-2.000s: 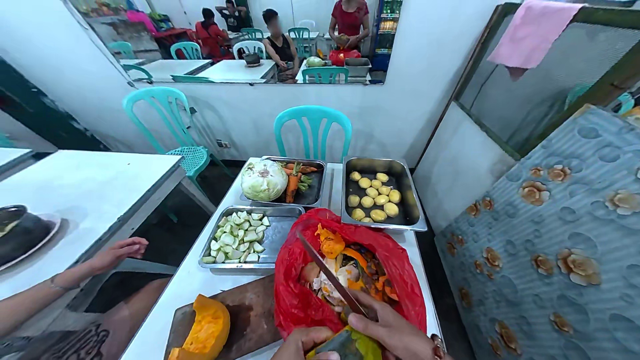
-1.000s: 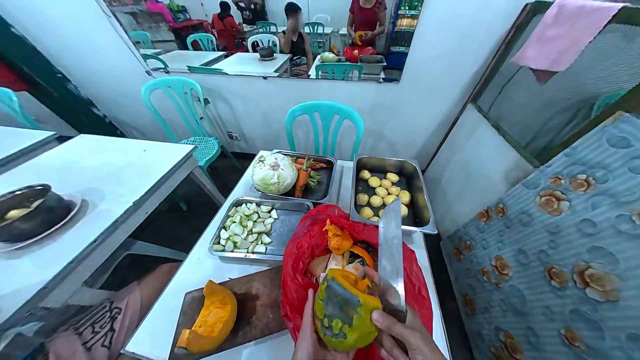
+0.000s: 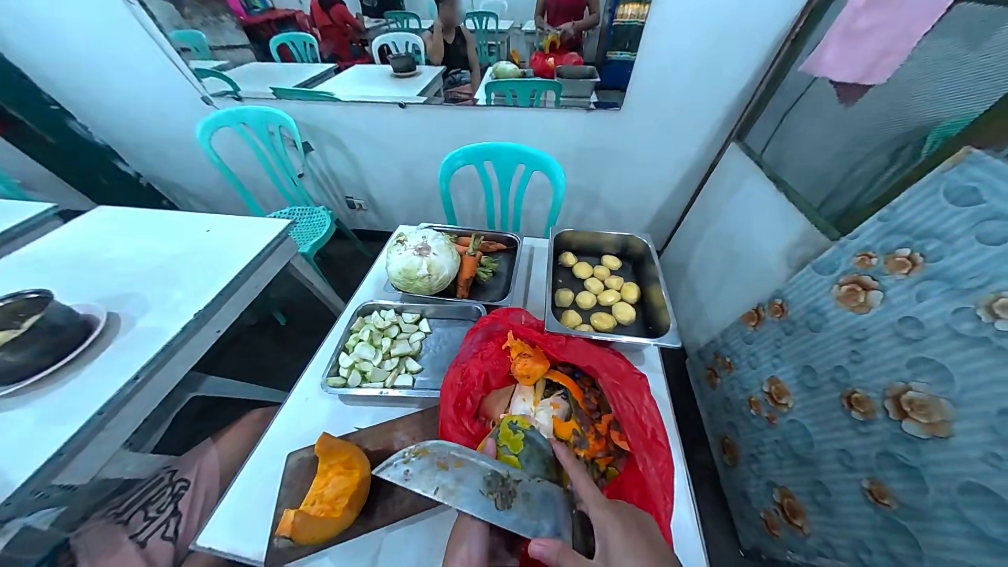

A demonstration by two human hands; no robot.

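My right hand (image 3: 606,512) grips a broad knife (image 3: 480,484), its blade pointing left, flat side up. Beneath the blade my left hand (image 3: 470,539) holds a green-skinned squash piece (image 3: 524,449), partly hidden by the knife. Both hands are over the near edge of a red plastic bag (image 3: 650,441) with orange peelings and scraps inside. To the left, an orange squash wedge (image 3: 331,492) lies on a dark cutting board (image 3: 394,504). Behind are a metal tray (image 3: 453,354) of pale cut vegetable chunks and a deep metal pan (image 3: 657,291) of peeled potatoes (image 3: 608,298).
A cabbage (image 3: 423,261) and carrots (image 3: 468,272) lie in a back tray (image 3: 508,287). A teal chair (image 3: 502,177) stands beyond the table. Another white table (image 3: 134,276) with a dark pot (image 3: 39,339) is at left, near a person's leg (image 3: 244,441). A patterned covering (image 3: 858,378) is at right.
The knife was upright beside the squash one second ago; its blade now lies across, pointing left. The squash has moved lower behind the blade. The neighbouring person's hand, visible two seconds ago, is out of view.
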